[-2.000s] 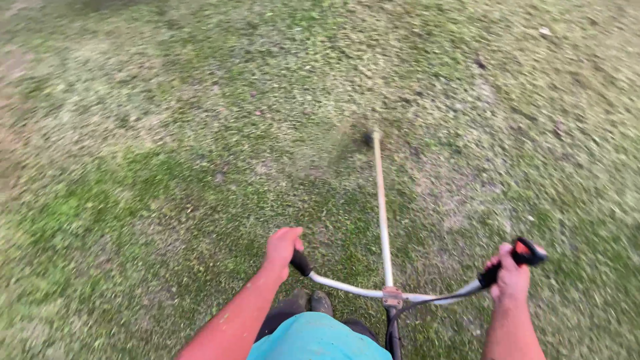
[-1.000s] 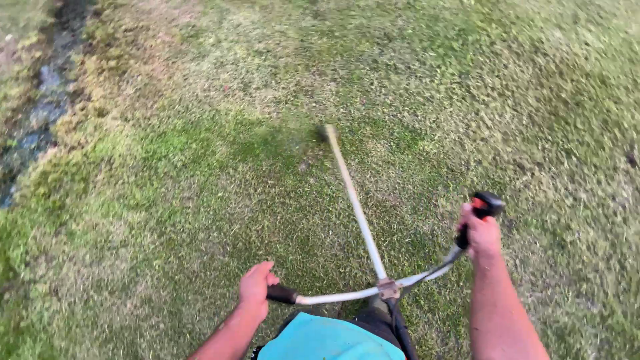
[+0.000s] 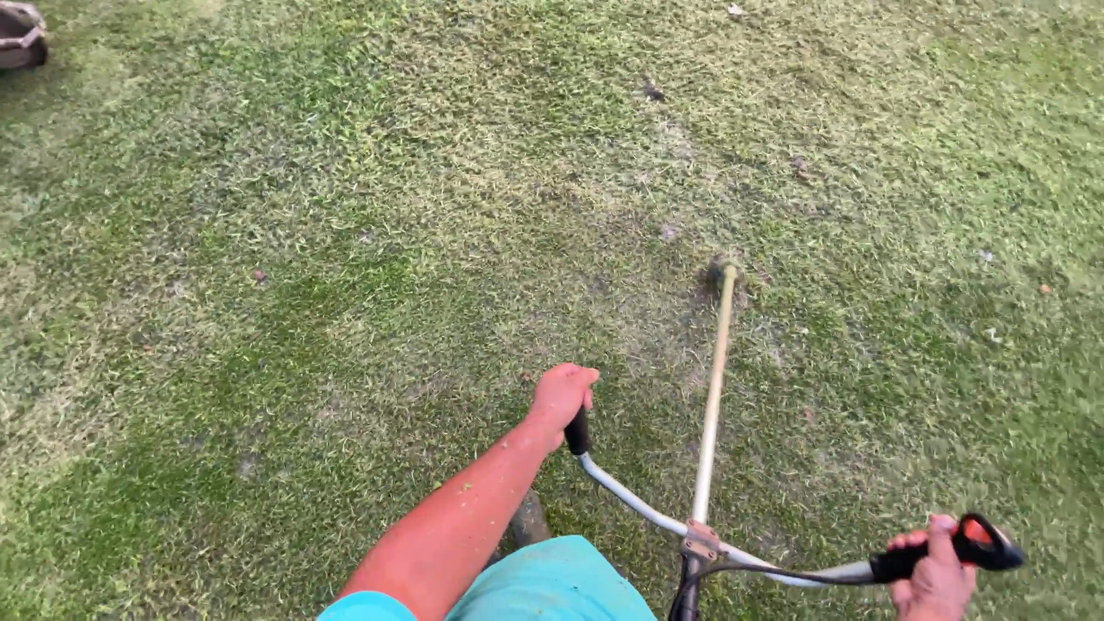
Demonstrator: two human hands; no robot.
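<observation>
My left hand [image 3: 562,398] is closed around the black left grip of a brush cutter's handlebar [image 3: 634,503]. At the lower right, my right hand [image 3: 936,571] holds the black control grip [image 3: 983,545], which has a red-orange part. A clamp [image 3: 700,539] joins the handlebar to the long pale shaft [image 3: 714,397]. The shaft runs forward to the dark cutting head [image 3: 721,272], low over the grass; its edges are blurred. A cable runs from the right grip to the clamp area.
Short, patchy green and yellowish grass [image 3: 345,302] surrounds the tool, with small leaves or debris scattered on it. A brown object [image 3: 21,39], partly cut off, lies at the top left corner. Part of a boot [image 3: 529,520] shows below my left forearm.
The cutting head has swung to the right, and the handlebar has turned with it, my left hand now farther forward. Both hands have kept their grips. The view has shifted; the wet strip has left it.
</observation>
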